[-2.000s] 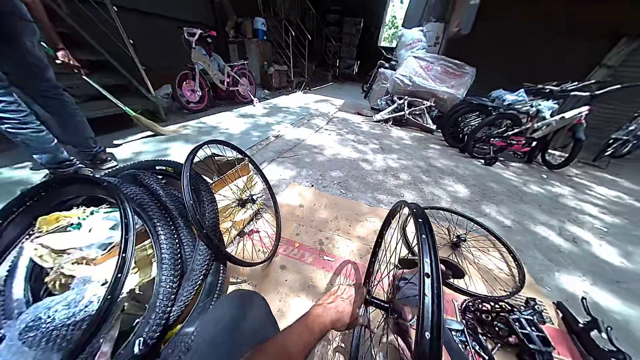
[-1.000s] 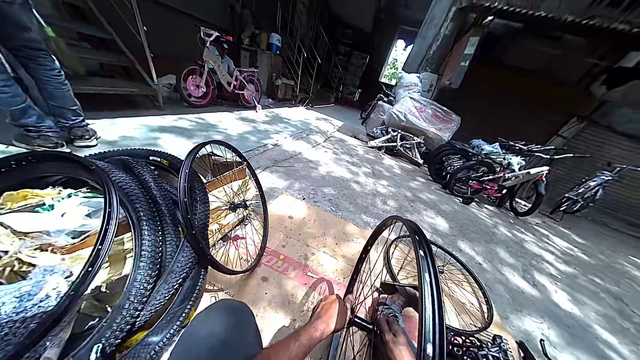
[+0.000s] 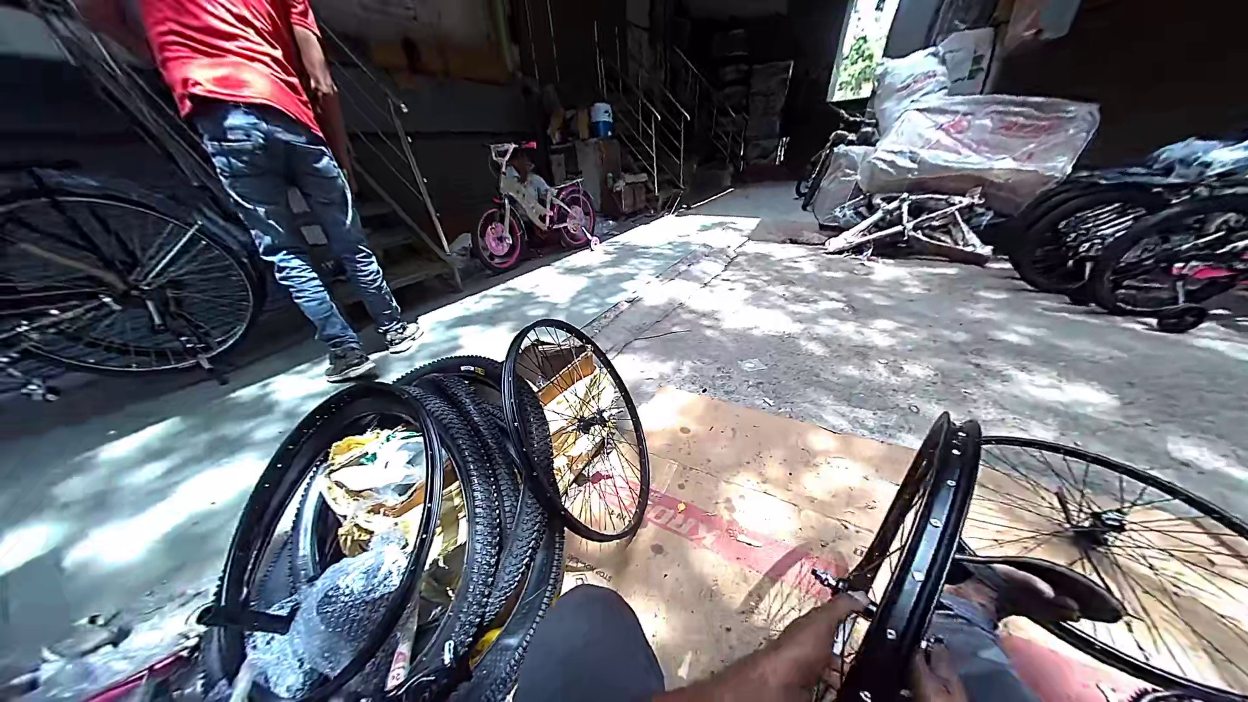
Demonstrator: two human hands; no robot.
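Observation:
Upright and nearly edge-on, a black spoked bicycle wheel rim (image 3: 926, 556) stands at the lower right. My left hand (image 3: 829, 624) is at its hub axle, on the left side, with the fingers around the axle end. My right hand (image 3: 938, 673) shows only in part behind the rim, near the spokes; its grip is hidden. A second spoked wheel (image 3: 1102, 526) lies behind, to the right, beside a black bicycle saddle (image 3: 1063, 585). Another spoked wheel (image 3: 575, 429) leans against several knobbly black tires (image 3: 497, 487) at the left.
Flattened cardboard (image 3: 721, 487) covers the ground ahead. Plastic wrap (image 3: 341, 595) lies inside the tires. A person in a red shirt (image 3: 234, 58) stands at the left by a large bicycle (image 3: 127, 283). A child's bicycle (image 3: 536, 205), wrapped bundles (image 3: 975, 146) and parked bicycles (image 3: 1170, 234) are farther off.
The wheel at my hands has turned to a more edge-on angle. The view has swung left, showing the large bicycle and more of the standing person. The broom seen earliest is out of view.

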